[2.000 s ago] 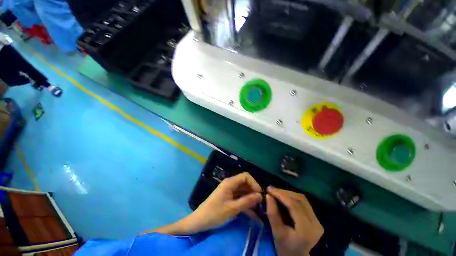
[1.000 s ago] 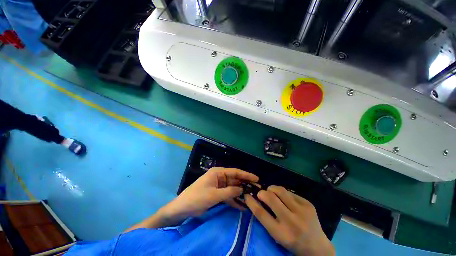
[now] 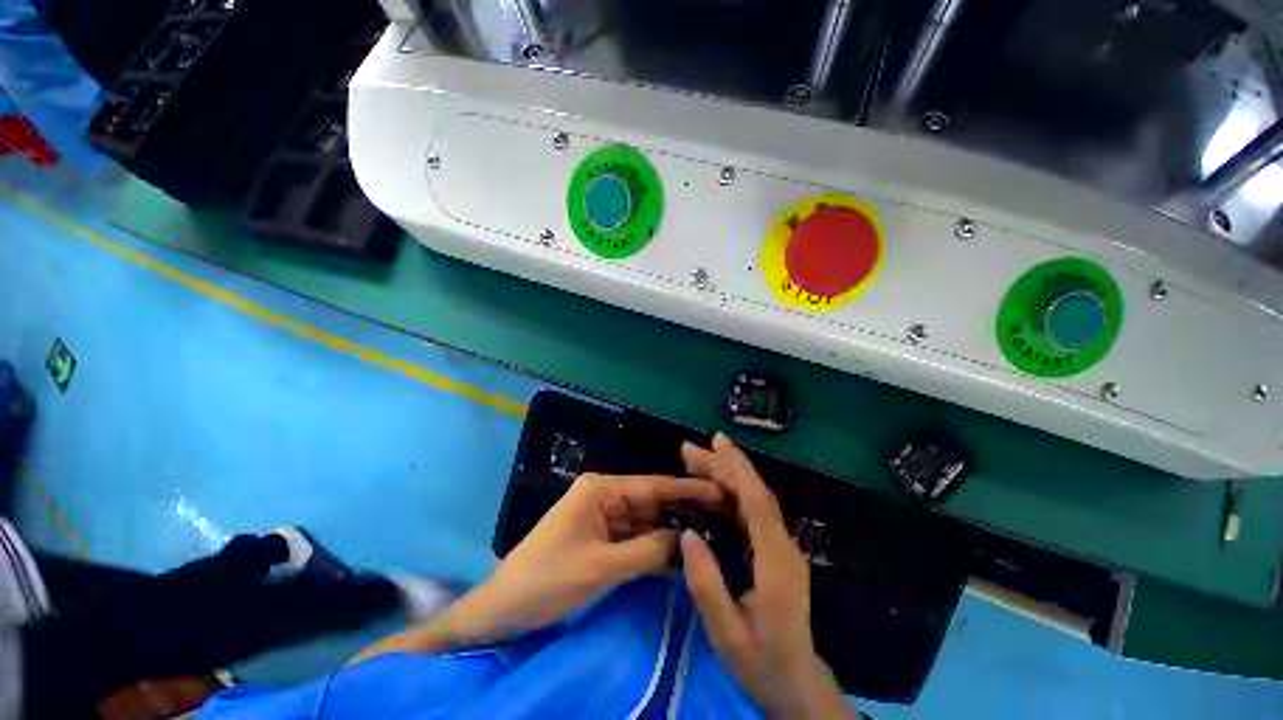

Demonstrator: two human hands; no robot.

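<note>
My left hand [image 3: 598, 542] holds a small black housing [image 3: 688, 518] over the black lap tray [image 3: 901, 598]. The housing is mostly hidden by the fingers. My right hand [image 3: 749, 584] is at its right side, with thumb near the piece and the index finger raised; whether it grips the piece I cannot tell. Another black housing [image 3: 758, 404] and a tilted one [image 3: 929, 464] lie on the green mat [image 3: 661, 369] in front of the press. More dark pieces lie in the tray, one at its left end [image 3: 569, 453].
The white press panel [image 3: 690, 225] spans the upper view, with a left teal button [image 3: 609, 203], a right one [image 3: 1078, 321] and a red stop button [image 3: 832, 251] between. Black trays [image 3: 303, 197] stand upper left. A person's dark-clothed legs [image 3: 211, 605] are lower left.
My right hand has turned more upright, its index finger now raised. The view has shifted, with the panel slightly higher. A person's legs have come into the lower left.
</note>
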